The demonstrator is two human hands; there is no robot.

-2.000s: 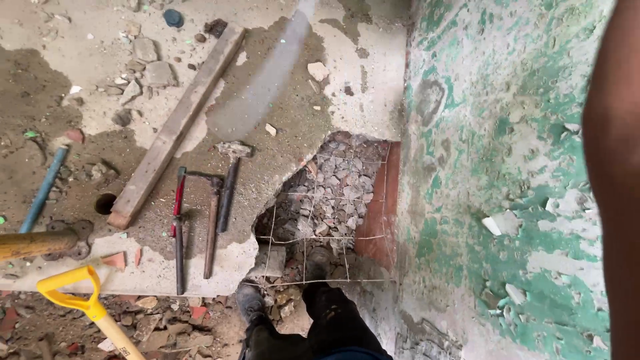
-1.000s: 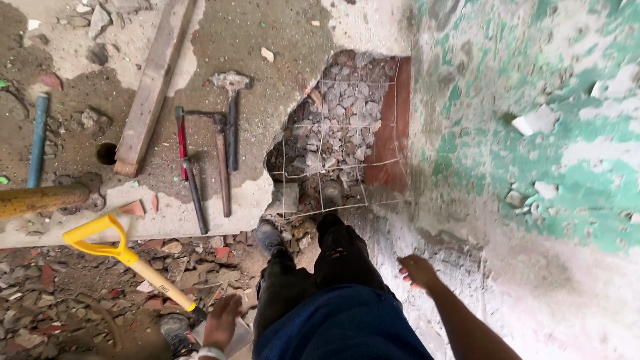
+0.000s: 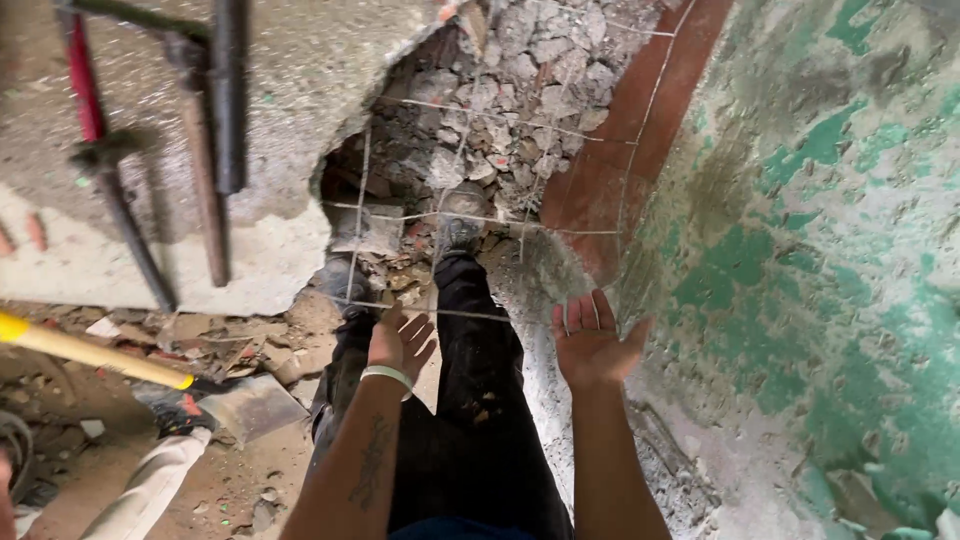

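Observation:
My left hand [image 3: 401,341], a white band at its wrist, is palm up with spread fingers beside the lower wire of a steel mesh [image 3: 480,219]; whether it touches the wire I cannot tell. Empty and palm up, my right hand [image 3: 596,341] is just right of the mesh's lower edge, near the wall. The mesh spans a gap in the broken concrete slab [image 3: 255,247], over grey rubble [image 3: 517,112] and a reddish-brown panel [image 3: 600,180]. My shoes are beneath its wires.
On the slab at upper left are a red-and-dark metal tool [image 3: 84,82], a wooden-handled tool [image 3: 204,172] and a dark-handled hammer [image 3: 229,97]. A shovel [image 3: 255,409] rests on debris beside another person's leg [image 3: 154,480]. The wall [image 3: 795,300] has peeling green paint.
Both hands have come forward to the mesh's near edge, palms up. The view has moved closer to the mesh. The other person's leg now shows at lower left.

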